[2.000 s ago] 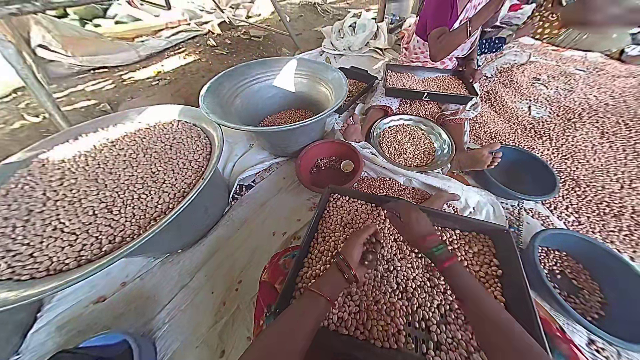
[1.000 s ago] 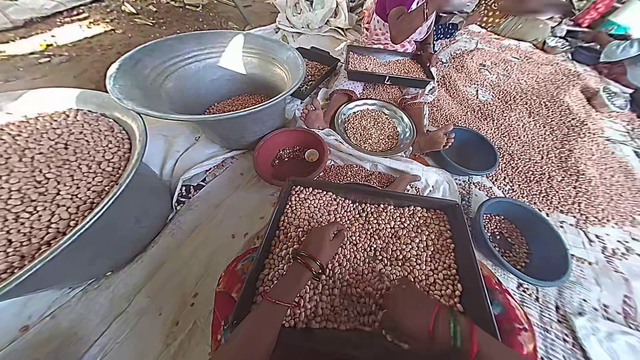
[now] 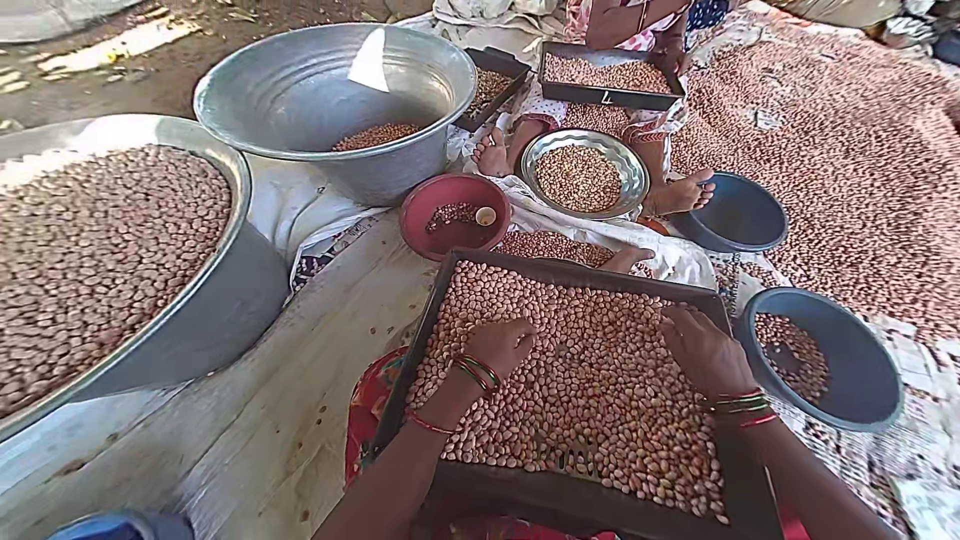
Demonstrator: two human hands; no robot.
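Observation:
A black rectangular tray (image 3: 577,279) full of pinkish-brown nuts or seeds (image 3: 592,367) rests over my lap. On the left part of the nuts lies my left hand (image 3: 501,346), fingers curled in; whether it holds any is hidden. My right hand (image 3: 703,349) touches the nuts near the tray's far right corner, its fingers bent down and partly out of sight. Both wrists wear bangles. Near the bottom of the tray a few slots show between the nuts.
Large metal basins (image 3: 442,142) (image 3: 240,225) with nuts stand left. A red bowl (image 3: 416,217), a steel bowl (image 3: 636,161) and blue basins (image 3: 780,225) (image 3: 881,375) surround the tray's far and right sides. Another person's foot (image 3: 679,196) and tray (image 3: 607,96) are beyond. Nuts (image 3: 840,150) cover the sheet.
My right hand has moved from the near right part of the tray to its far right corner. My left hand stays over the left part of the nuts.

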